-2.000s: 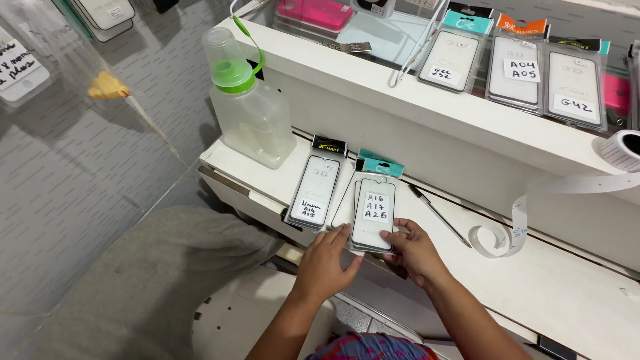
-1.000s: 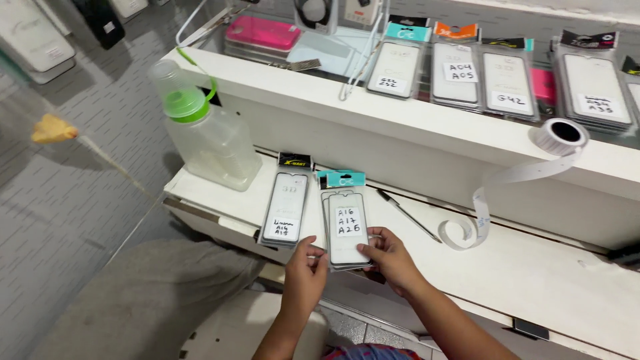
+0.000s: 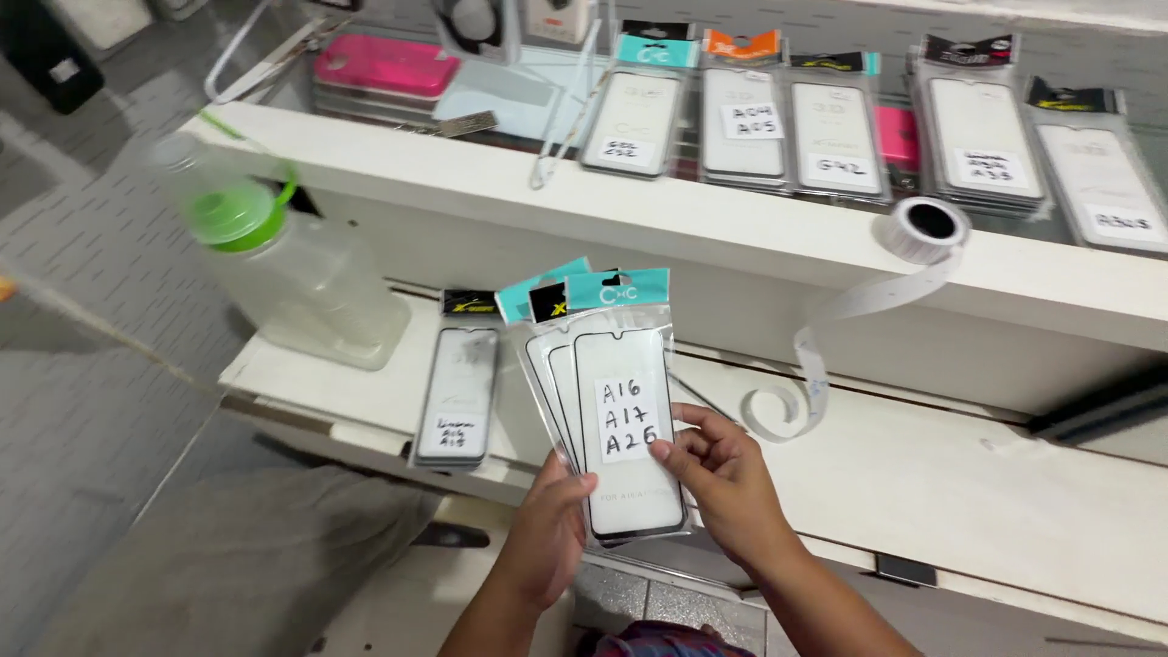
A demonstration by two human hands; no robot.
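Several packaged phone screen protectors point(image 3: 630, 493) are fanned out between my two hands, above the edge of the white shelf. The front pack has a teal header and a handwritten white sticker. My left hand point(image 3: 557, 520) grips the fan's lower left side, thumb on the front. My right hand point(image 3: 725, 479) pinches the right edge of the front pack. Left of the fan, a stack of packaged screen protectors with black headers point(image 3: 461, 392) lies on the white shelf point(image 3: 912, 447). A dark pen point(image 3: 707, 397) lies partly hidden behind the fan and my right hand.
A plastic bottle with a green collar point(image 3: 310, 283) stands at the shelf's left end. A roll of white labels point(image 3: 926, 228) sits on the raised ledge, its strip curling down. Behind it lie more packaged protectors point(image 3: 830, 137) and a pink phone case point(image 3: 388, 66). Grey cloth point(image 3: 265, 557) is at lower left.
The packs held low at the shelf's edge are now raised off it and fanned apart. Both hands have lifted with them. The stack with black headers has stayed on the shelf.
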